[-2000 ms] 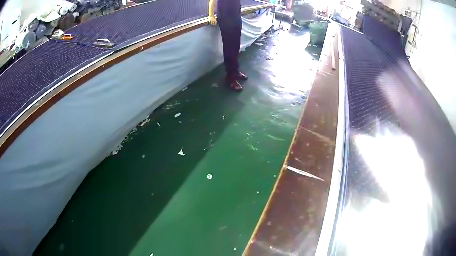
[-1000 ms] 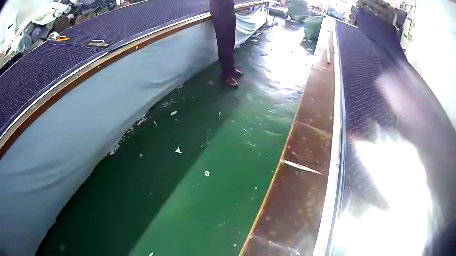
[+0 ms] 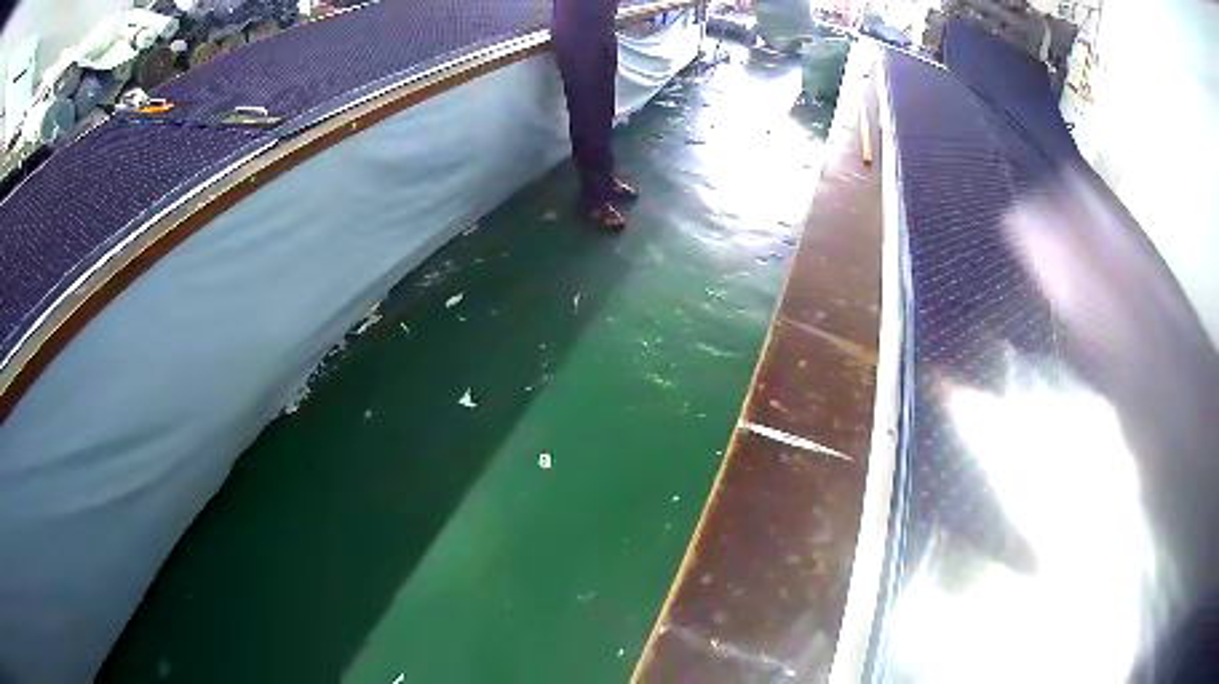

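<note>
Neither my left hand nor my right hand is in view. The fabric lay [image 3: 956, 214] of dark navy-purple cloth with rows of tiny pale motifs runs along the right table. Strong glare washes out its near part. A white strip [image 3: 886, 334] shows beneath the lay's edge. Beside it is the bare brown table edge [image 3: 802, 535], with a thin white sliver [image 3: 795, 438] on it. A yellow-brown wooden stick [image 3: 866, 136] lies farther along that edge.
Across the green floor [image 3: 508, 535], dotted with scraps, stands another table with similar dark fabric [image 3: 334, 67] and pale cloth [image 3: 267, 267] hanging down its side. A person's legs [image 3: 586, 107] stand in the aisle. An orange-handled tool [image 3: 157, 106] lies on the neighbouring table.
The view has shifted slightly, so the table edge and the person appear a little farther left. The person's yellow-covered arm, seen earlier by the neighbouring table, no longer shows.
</note>
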